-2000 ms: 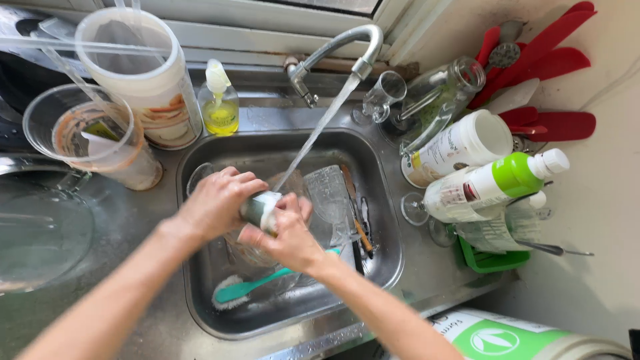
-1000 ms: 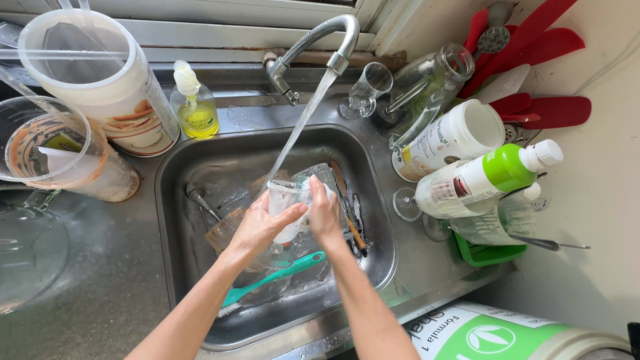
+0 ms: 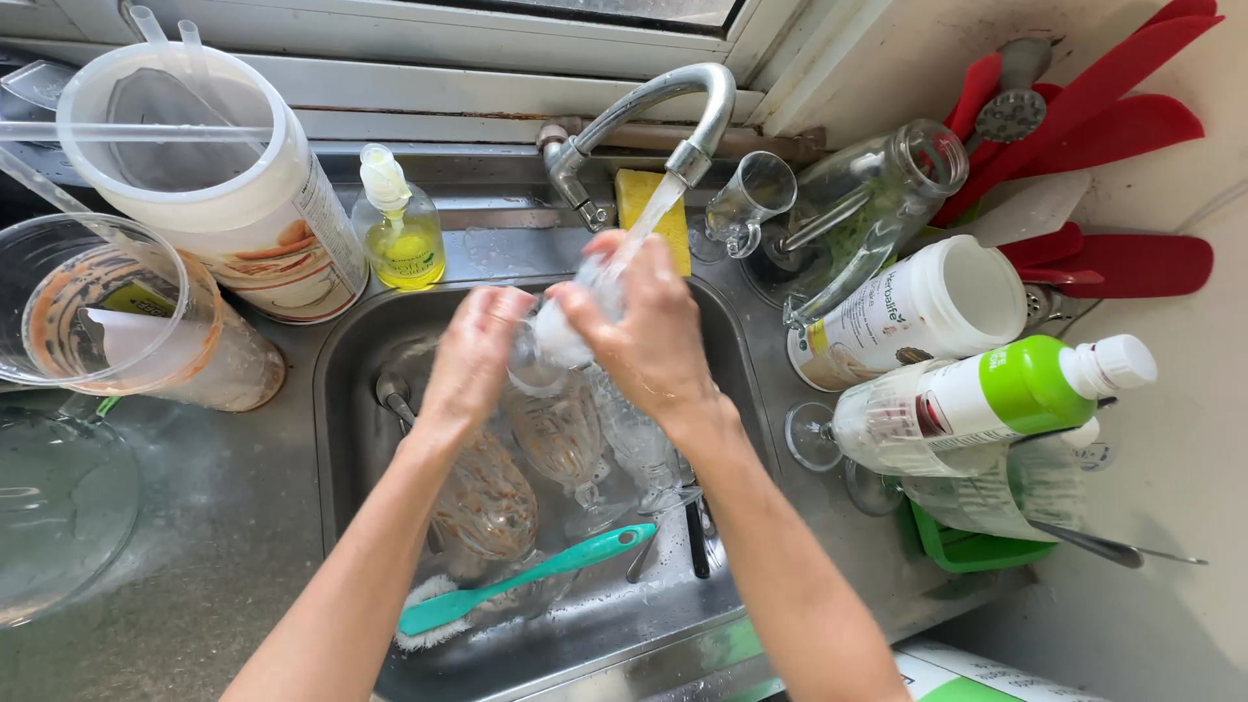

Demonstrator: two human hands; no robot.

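Observation:
Under the stream from the metal faucet (image 3: 687, 161), my right hand (image 3: 639, 327) grips a small whitish object (image 3: 565, 331), blurred by motion and partly covered by the fingers. My left hand (image 3: 478, 356) is just left of it with fingers curled; whether it touches the object I cannot tell. Below the hands in the steel sink (image 3: 336, 429) lie footed glass cups (image 3: 556, 429), some streaked with brown residue. A teal-handled dish brush (image 3: 526, 577) lies across the front of the sink, bristles at lower left. Cutlery (image 3: 697, 536) rests by my right forearm.
Left of the sink stand a large plastic tub (image 3: 283, 234), a dirty clear cup (image 3: 244, 366) and a soap bottle (image 3: 402, 234). A yellow sponge (image 3: 653, 219) is behind the faucet's stream. Glassware, a white jar (image 3: 877, 317), a green-and-white bottle (image 3: 1014, 390) and red utensils (image 3: 1121, 136) crowd the right.
Both hands have moved up toward the faucet. The dark-and-white item held two seconds ago is no longer seen in them. More of the glass cups in the sink shows, and the yellow sponge is now visible.

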